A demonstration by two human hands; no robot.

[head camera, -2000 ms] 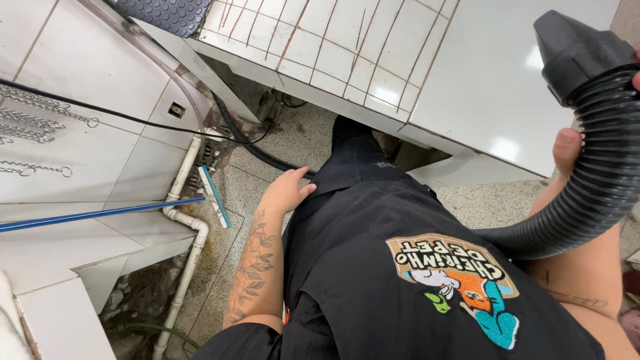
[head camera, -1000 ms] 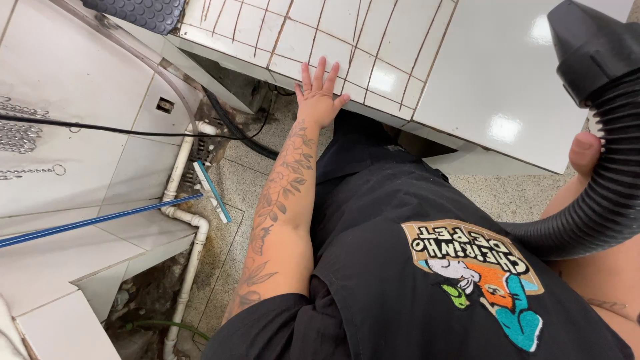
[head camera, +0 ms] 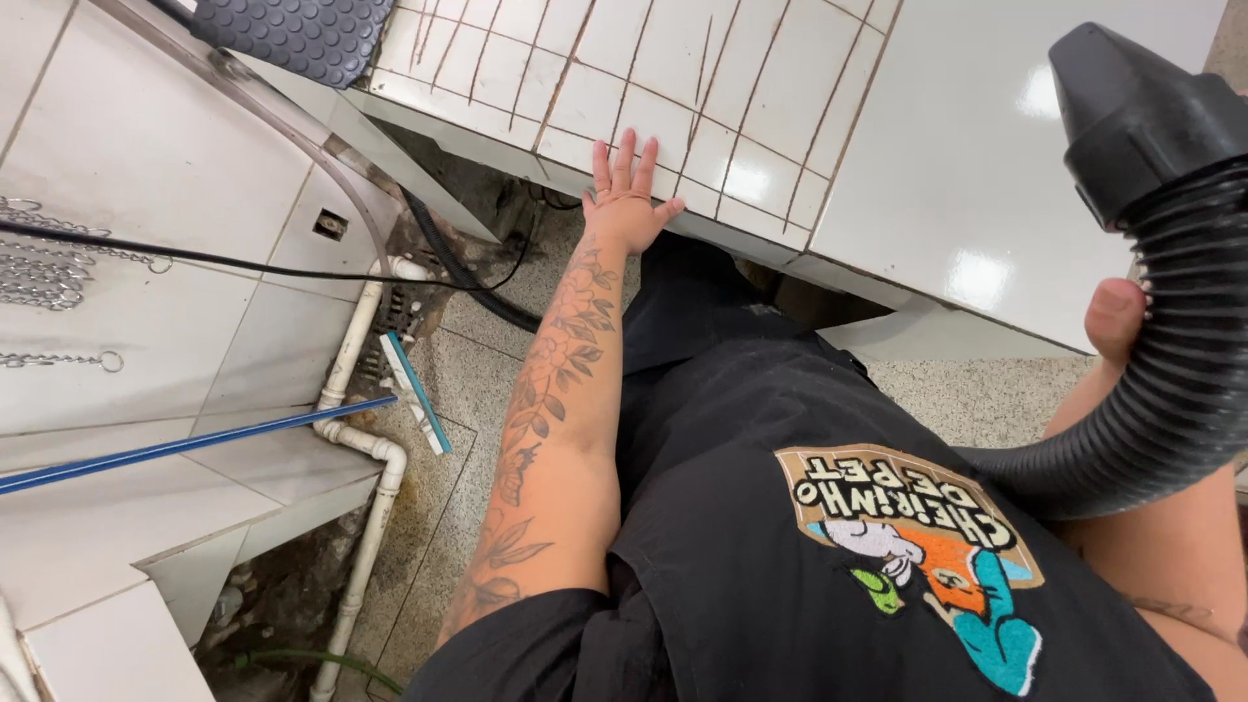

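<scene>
My left hand (head camera: 627, 200) lies with its fingers spread on the edge of a white tiled counter (head camera: 673, 88), palm down and holding nothing. At the right, my right hand (head camera: 1116, 317) grips a black corrugated hose (head camera: 1189, 361); only part of the thumb side shows, and the hose hides the other fingers. The hose ends in a black tapered plastic nozzle (head camera: 1111, 117) that points up and left. From there the hose curves down across my right forearm, beside my black apron with an embroidered patch (head camera: 916, 546).
A grey studded rubber mat (head camera: 302, 34) lies at the counter's far left. Metal chains (head camera: 44, 263) hang on the left wall, crossed by a black cable (head camera: 224, 258). A blue-handled squeegee (head camera: 416, 395) leans near white pipes (head camera: 363, 546). A black hose (head camera: 487, 302) runs beneath the counter.
My left hand has moved from beside my clothing up to the counter's edge, where its fingers spread. My right hand keeps its hold on the hose.
</scene>
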